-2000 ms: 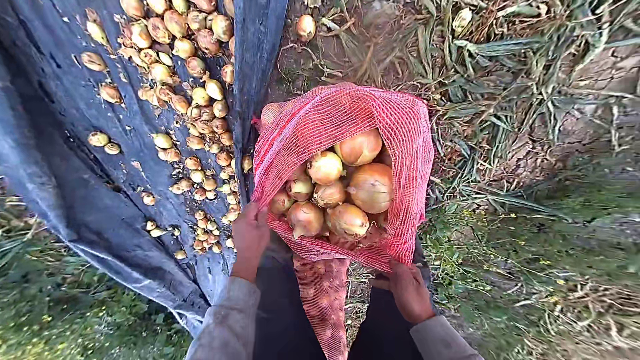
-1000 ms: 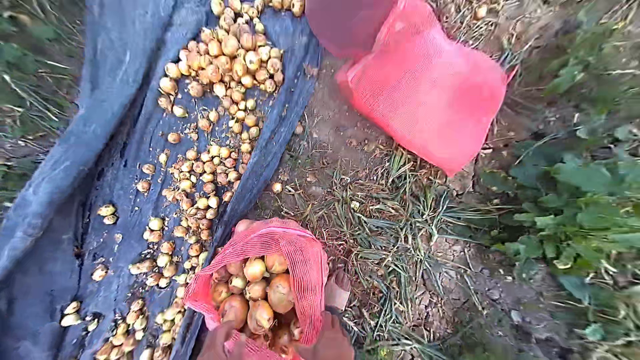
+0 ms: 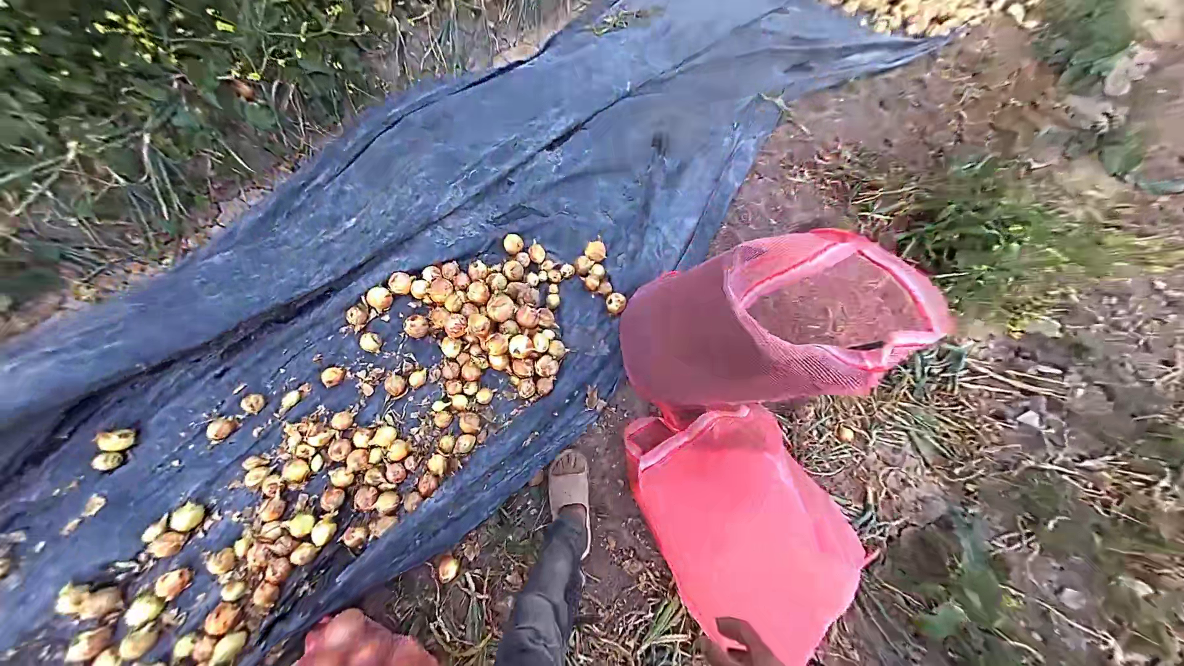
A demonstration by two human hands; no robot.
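A red mesh sack [image 3: 365, 641] with rounded contents shows at the bottom edge; my left hand is not in view. At the bottom right, part of my right hand [image 3: 740, 645] lies over the lower end of a flat red mesh bag [image 3: 745, 527]. Whether its fingers grip the mesh cannot be told. Just beyond stands another red mesh bag [image 3: 694, 338], its mouth open toward the right. Many small onions [image 3: 481, 324] lie in loose clusters on a dark blue tarp [image 3: 444, 185] to the left.
My leg and sandalled foot [image 3: 569, 481] are between the tarp edge and the bags. Green plants [image 3: 120, 120] border the tarp at the upper left. Dry stalks [image 3: 911, 435] lie on soil at the right. A pale heap of produce [image 3: 934, 14] is at the far top.
The view has swung strongly. The onion-filled sack, held by both hands two seconds ago, is now mostly out of frame at the bottom. My right hand has come to the flat red bag.
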